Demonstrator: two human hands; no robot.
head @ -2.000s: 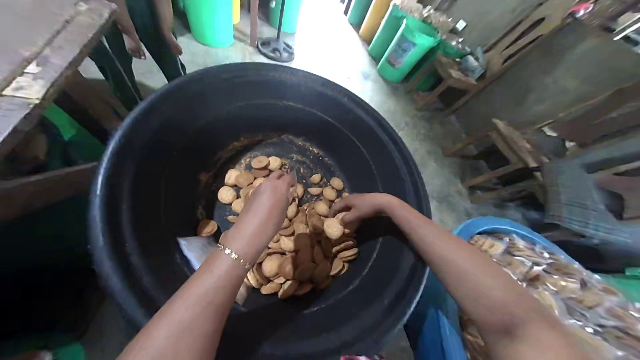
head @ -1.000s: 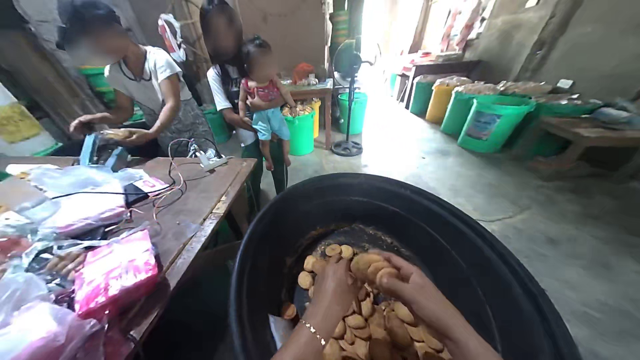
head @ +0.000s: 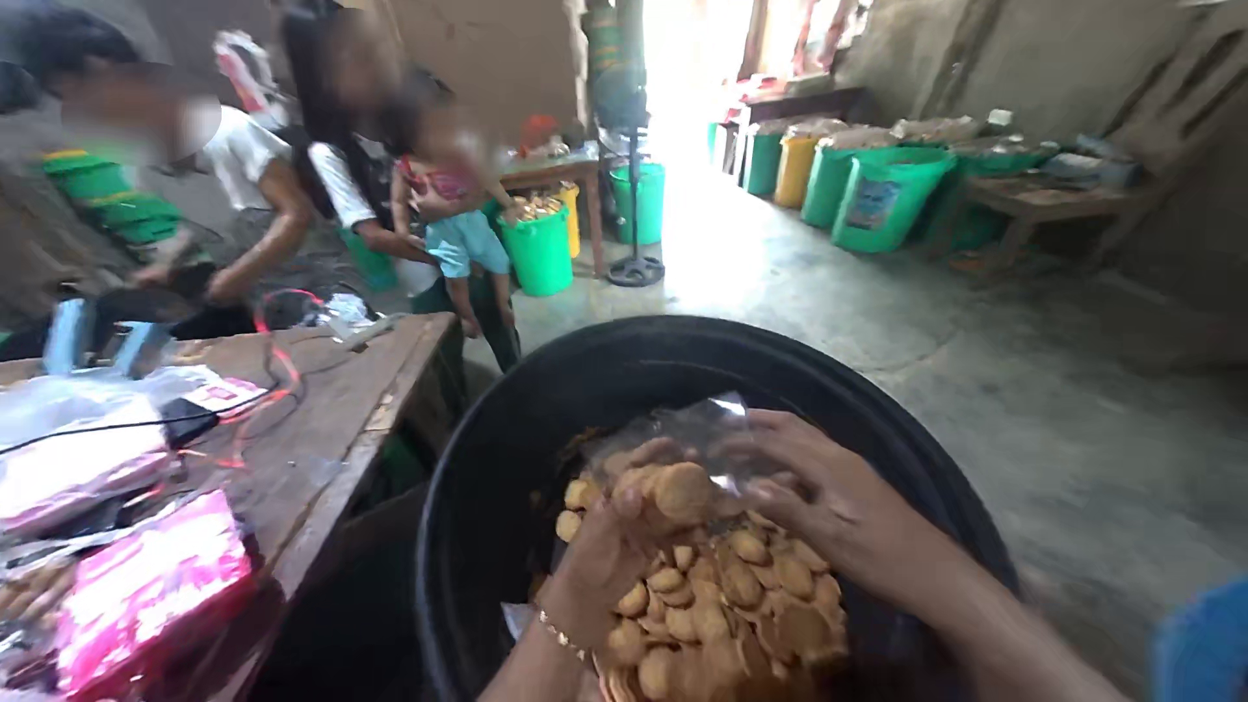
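A large round black plastic tub [head: 468, 458] holds a heap of round brown cookies [head: 697, 624]. Over the heap, my left hand [head: 619, 531], with a gold-coloured bracelet at the wrist, holds a row of cookies [head: 673, 487]. My right hand [head: 814, 487] grips a clear plastic bag [head: 697, 429] beside them. The bag lies against the held cookies; whether they are inside it I cannot tell. Part of the bag's mouth is hidden by my fingers.
On the left, a wooden table [head: 361, 429] carries a pink plastic-wrapped pack [head: 156, 585], plastic bags and cables. Behind it are a person in a white shirt [head: 239, 156] and another holding a small child [head: 458, 205]. A stand fan [head: 636, 263] and green bins [head: 882, 200] stand farther back.
The view has tilted up and left since the first frame. A clear plastic bag is now in my right hand, where a second ago both hands were at the cookies.
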